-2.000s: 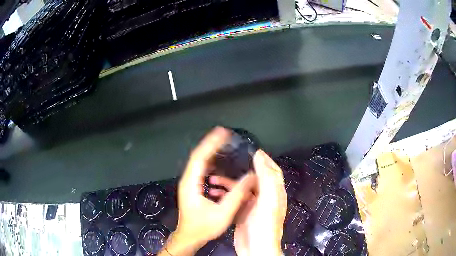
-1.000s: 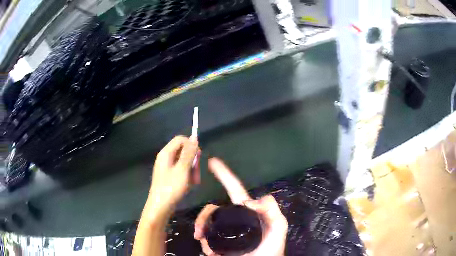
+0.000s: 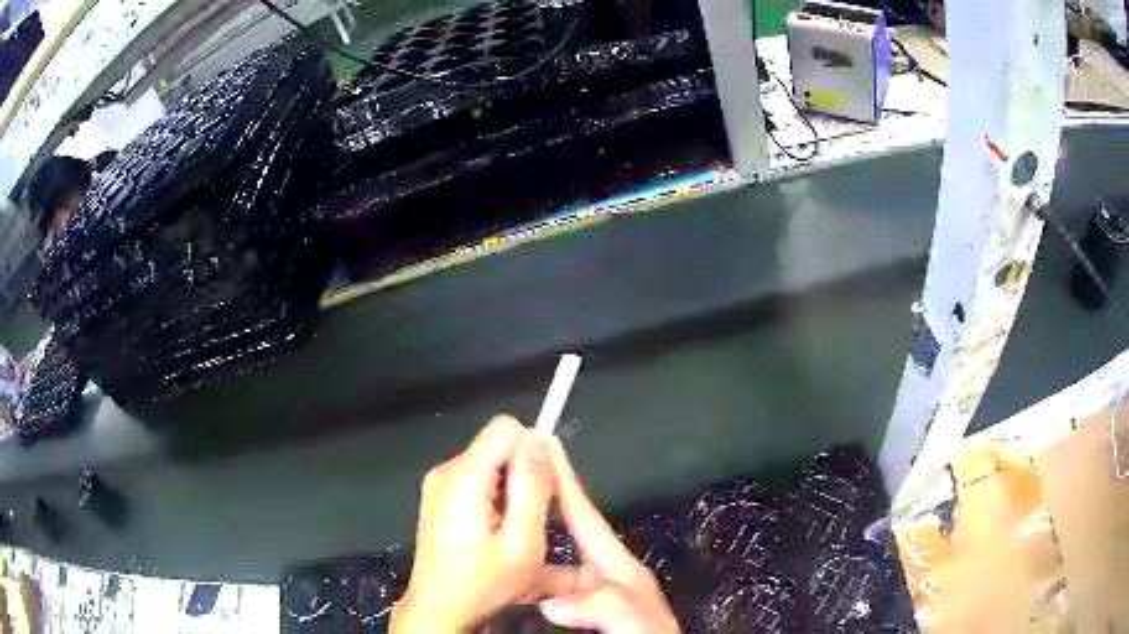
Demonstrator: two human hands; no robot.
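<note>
A thin white stick points up and slightly right over the belt. My left hand pinches its lower end between thumb and fingers. My right hand is close beside it, low in the view, with an extended finger reaching the left fingertips at the base of the stick. No black unit shows in my right hand, but its lower part is cut off by the picture's edge. Below and behind the hands lies the black blister tray with round pockets, partly hidden by them.
The dark green conveyor belt crosses the view. A black unit stands on it beyond the metal upright; several small ones are far left. Black tray stacks and an instrument box are beyond the belt. Cardboard lies right. A person's head shows left.
The black unit seen in my right hand a second ago no longer shows. Both hands have come together at the stick, which earlier lay on the belt. The camera view has shifted.
</note>
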